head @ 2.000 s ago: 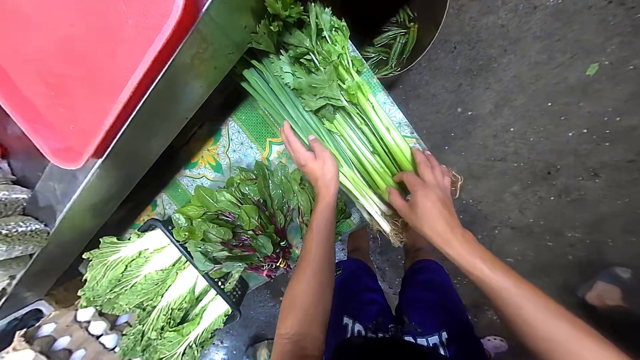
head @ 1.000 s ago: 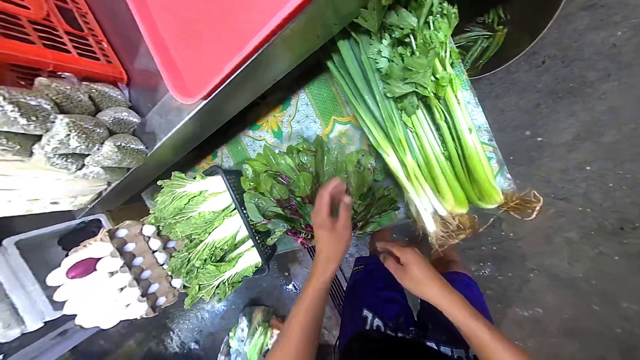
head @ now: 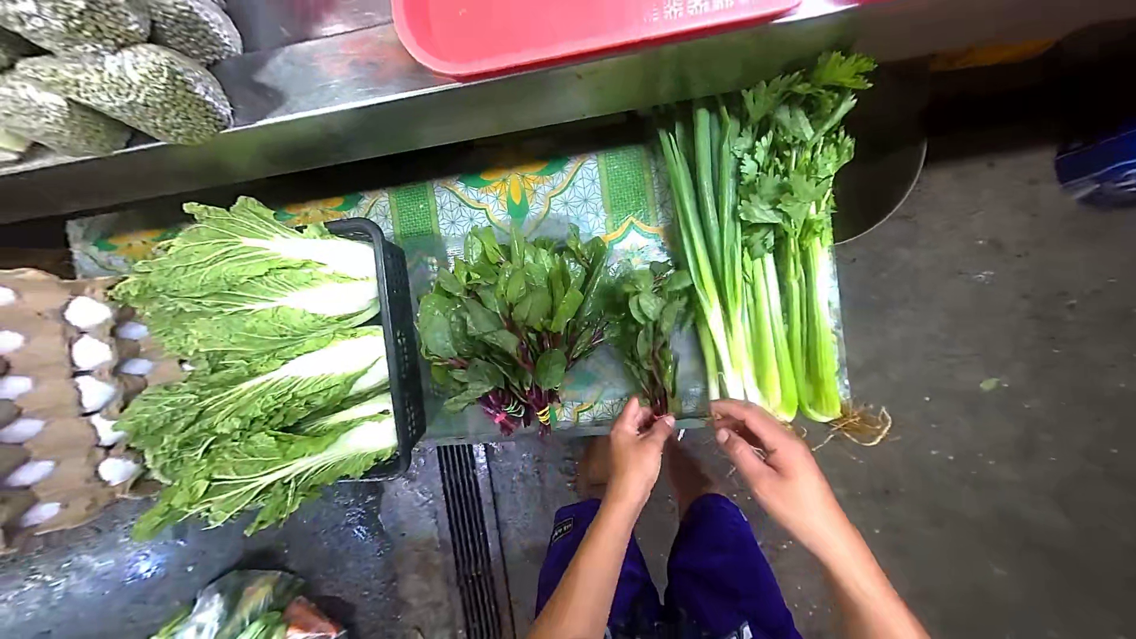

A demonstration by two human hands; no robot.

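Observation:
My left hand [head: 637,448] pinches the stem ends of a small bunch of leafy greens with purple stems [head: 652,333] at the table's front edge. More such greens [head: 524,311] lie just left of it, in bunches tied with coloured bands. My right hand [head: 768,453], fingers apart, is below the root ends of the scallions [head: 710,257] and celery [head: 808,328], which lie side by side on the right of the table. Whether a fingertip touches a root there is hard to tell.
The table has a patterned plastic cover [head: 524,191]. Napa cabbages [head: 275,355] fill a black plastic basket [head: 404,346] on the left, beside an egg tray [head: 53,390]. Behind runs a metal counter edge [head: 355,120] with a red tray [head: 497,58]. A plastic bag of vegetables [head: 253,608] lies low down.
Both hands have left the scallions and celery, which they touched two seconds ago. The left hand has taken hold of a small bunch of greens, now apart from the others. The view has turned.

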